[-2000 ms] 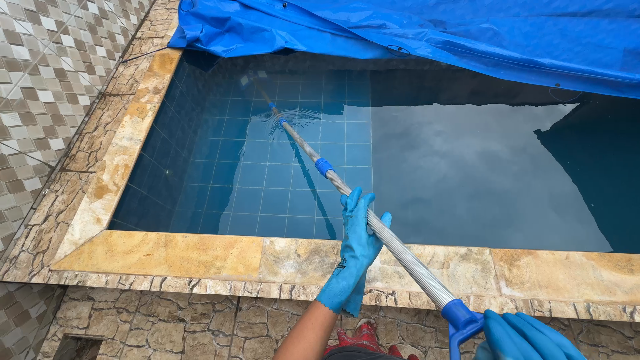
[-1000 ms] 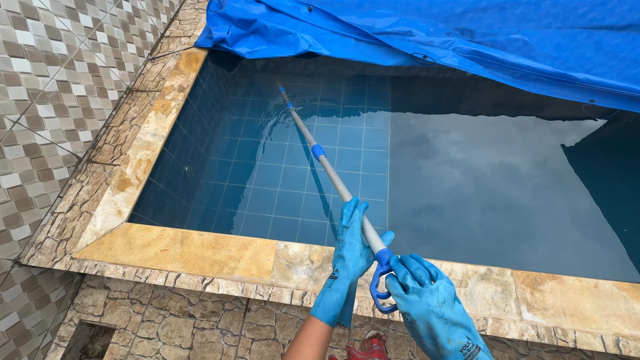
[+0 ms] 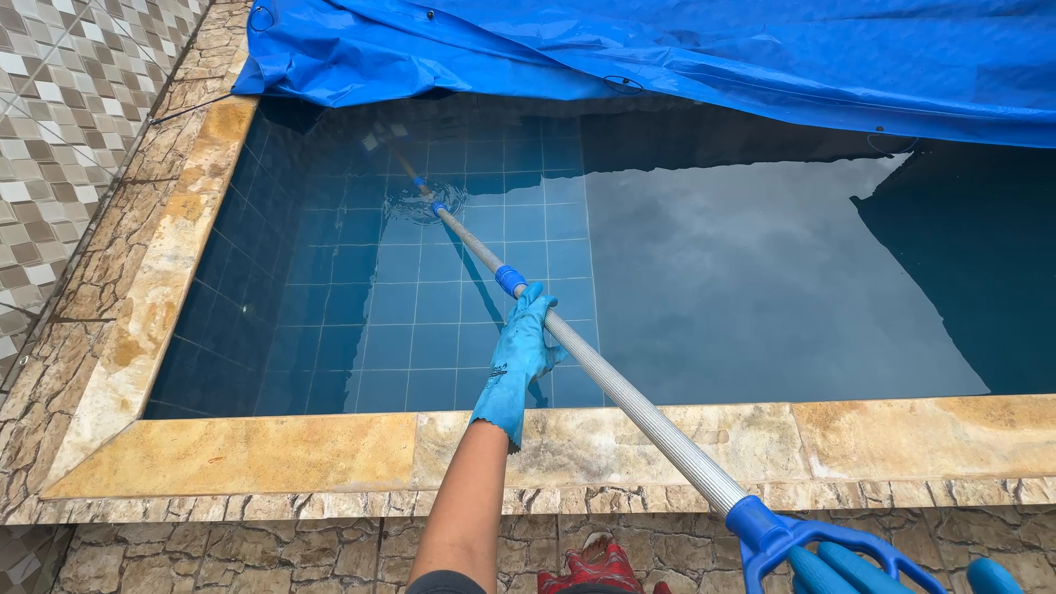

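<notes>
A ribbed metal telescopic pole (image 3: 643,404) with blue plastic joints runs from the bottom right over the stone coping into the tiled pool (image 3: 412,346). Its far end dips below the water, with ripples around it; what it carries there is hard to make out. My left hand (image 3: 521,346), in a blue rubber glove, grips the pole just below the blue joint collar (image 3: 510,279). At the bottom right, my right hand (image 3: 850,569), gloved alike, has its fingers through the blue D-shaped handle (image 3: 763,536); the rest of it is cut off by the frame edge.
A blue tarpaulin (image 3: 701,49) covers the pool's far part. Yellowish stone coping (image 3: 247,450) edges the water, with a mosaic-tiled wall (image 3: 49,140) on the left. Red patterned footwear (image 3: 594,569) shows on the stone-patterned floor below.
My right hand and the handle have moved back toward the bottom right, away from my left hand, which has moved forward over the water. The hands were close together one second ago.
</notes>
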